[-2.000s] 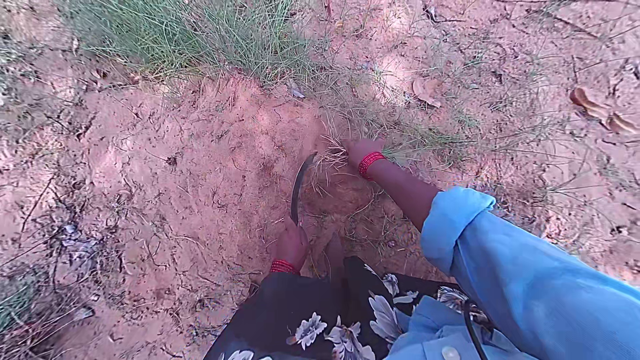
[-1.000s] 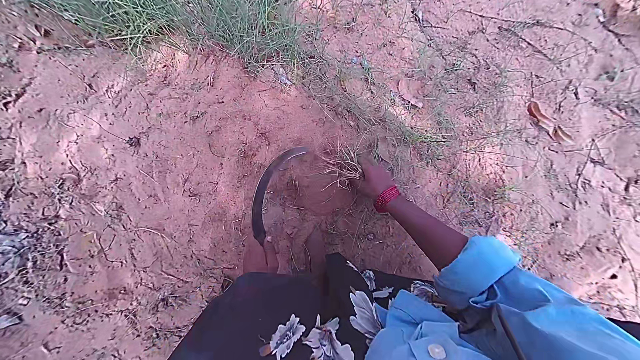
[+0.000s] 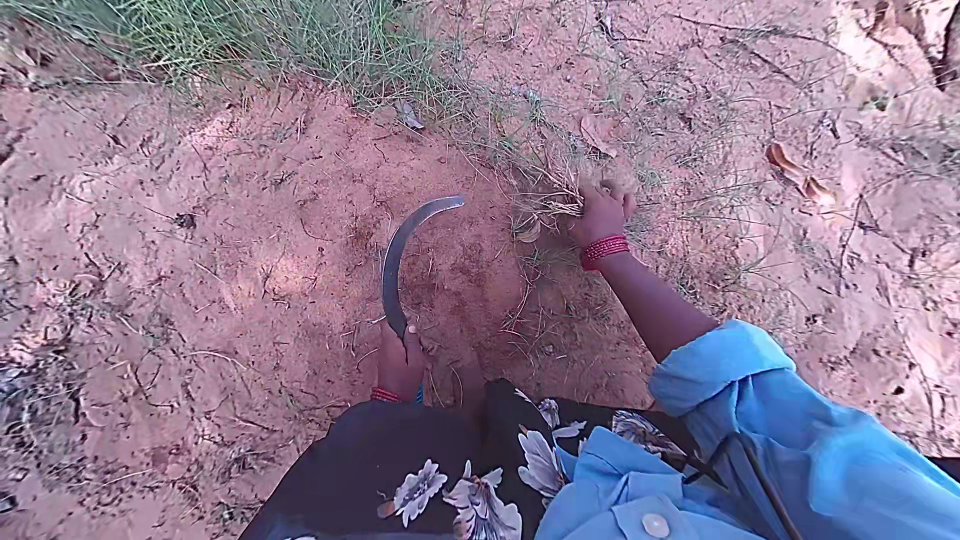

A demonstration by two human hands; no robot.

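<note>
My left hand (image 3: 401,361), low in the middle of the head view with red bangles at the wrist, is closed around the handle end of a sickle (image 3: 397,270). The curved metal blade rises from the fist and bends right at its tip, over bare reddish soil. To the right, my right hand (image 3: 602,211) is closed on a bunch of dry grass (image 3: 553,201), whose pale stalks stick out to the left of the fingers. Red bangles ring that wrist too. The blade tip and the grass are apart. Most of the sickle's handle is hidden in my left hand.
A green grass clump (image 3: 277,37) grows at the upper left. Dry curled leaves (image 3: 801,174) lie on the soil at the right, among thin twigs and sparse grass. Dark plant litter (image 3: 45,412) is at the lower left. My floral dark garment (image 3: 390,457) fills the bottom middle.
My right hand with the dry grass has moved away from the sickle, up and to the right. Two seconds ago the blade tip was close beside the grass; now a wider gap lies between them.
</note>
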